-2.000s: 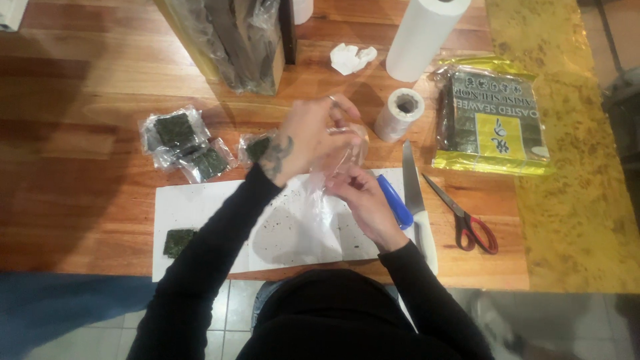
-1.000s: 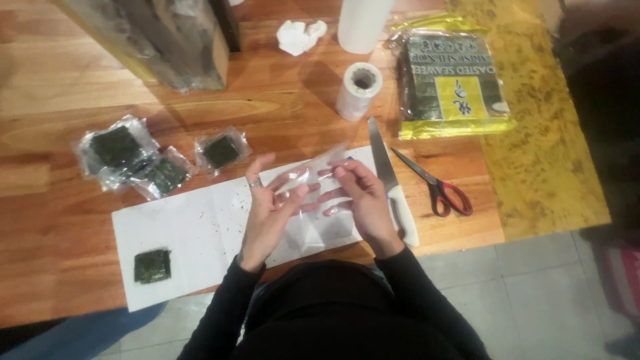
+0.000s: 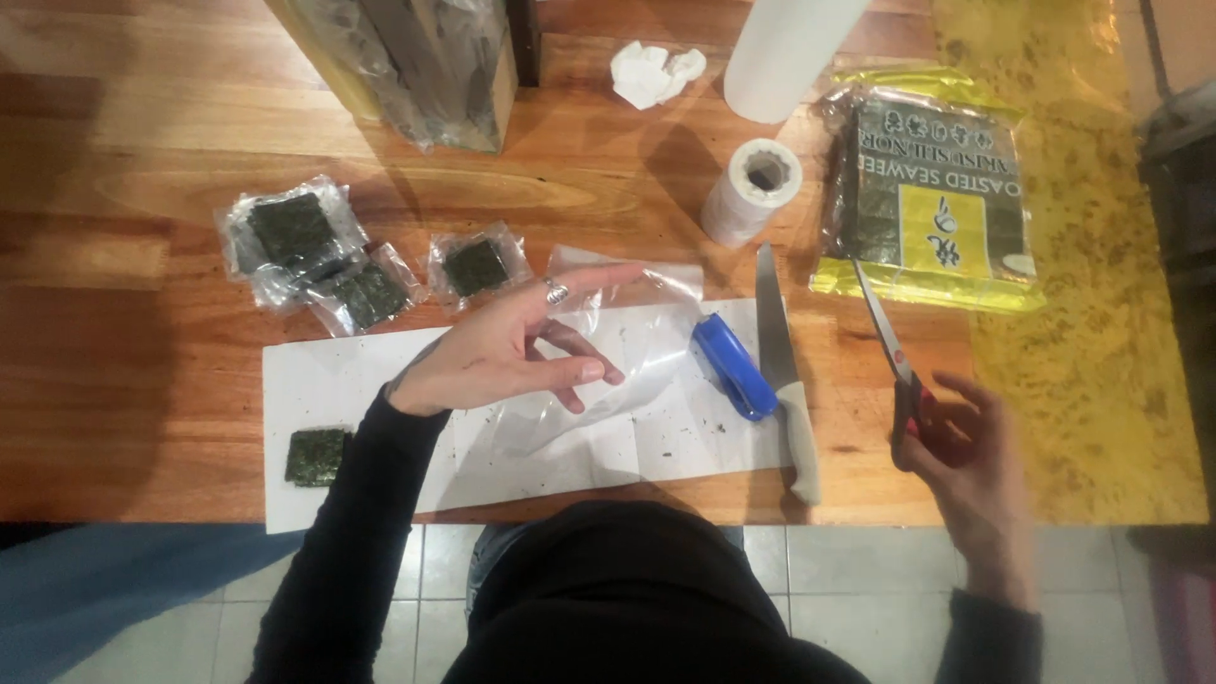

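My left hand [image 3: 518,347] is spread over a clear plastic bag [image 3: 646,351], its fingers apart; whether it touches the bag I cannot tell. My right hand [image 3: 974,446] grips the dark and red handles of scissors [image 3: 888,328], blades pointing up the view. Under the bag lies a white paper sheet [image 3: 380,380] with dark crumbs on it. A small stack of nori squares [image 3: 317,457] rests at the sheet's left end. Near its right end are a blue stapler [image 3: 734,367] and a knife with a pale handle [image 3: 774,332].
Bagged nori squares [image 3: 293,228] lie at the left, one more bagged square [image 3: 475,267] beside them. Farther back are a box with plastic wrap [image 3: 456,76], crumpled tissue [image 3: 655,74], a white paper roll [image 3: 788,57] and a smaller roll [image 3: 750,195]. A roasted seaweed package [image 3: 936,190] lies right.
The clear plastic, held between both hands before, now lies on the paper. My right hand has moved right and taken hold of the scissors from the table. The blue stapler is uncovered again.
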